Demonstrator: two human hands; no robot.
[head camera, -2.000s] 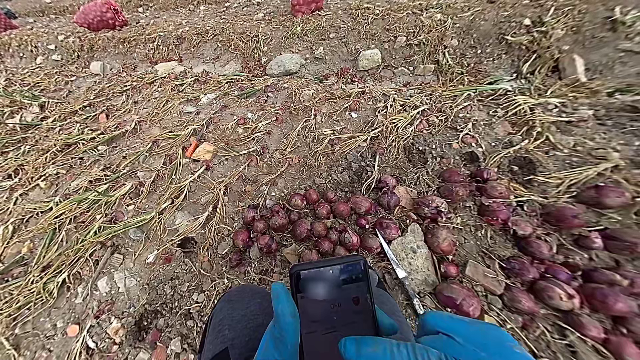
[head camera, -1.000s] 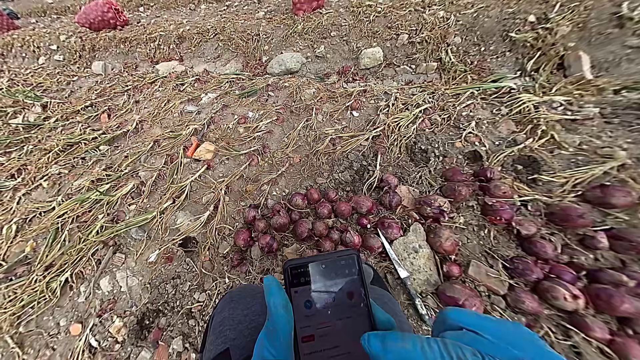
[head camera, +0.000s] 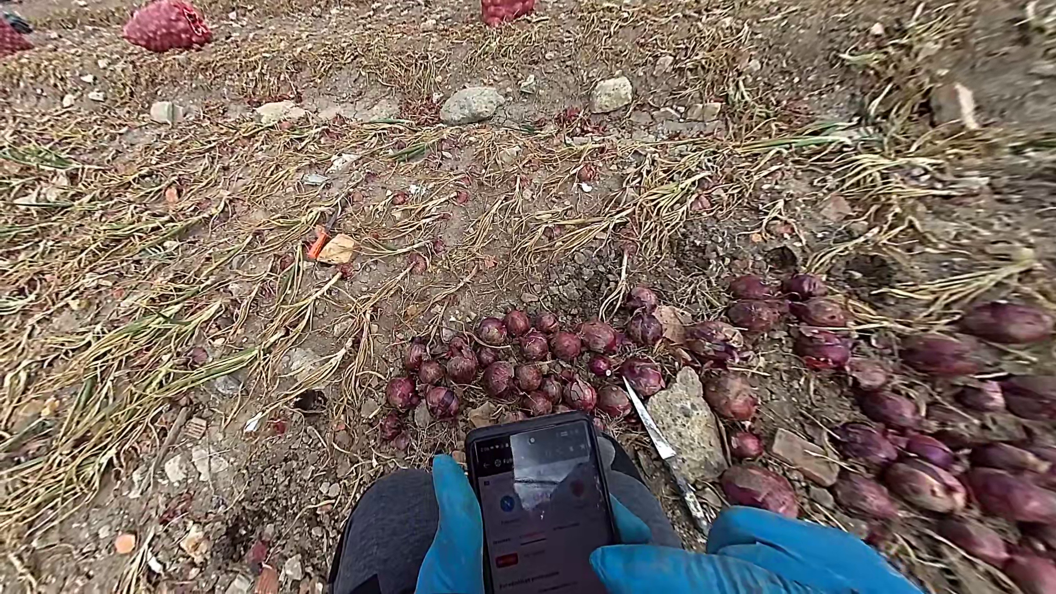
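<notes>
A black smartphone (head camera: 540, 511) with a lit screen is held upright over the person's knees. My left hand (head camera: 454, 528), in a blue glove, is closed around the phone, with the thumb along its left edge and fingertips showing at its right edge. My right hand (head camera: 742, 557), also blue-gloved, has its thumb at the lower right of the screen; whether it touches the glass cannot be told. A knife (head camera: 660, 445) lies just beyond the right hand, its blade pointing away beside a flat stone (head camera: 689, 421). A heap of small red onions (head camera: 528, 363) lies past the phone.
Larger red onions (head camera: 924, 483) spread over the soil at the right. Dry onion stalks (head camera: 181, 330) cover the ground at the left. An orange-handled tool (head camera: 317, 242) lies by a small stone. Red mesh sacks (head camera: 167, 25) and several rocks (head camera: 472, 106) are farther off.
The phone's screen shows a different page from two seconds ago. My right hand has shifted slightly relative to the phone. My left hand keeps its hold on it.
</notes>
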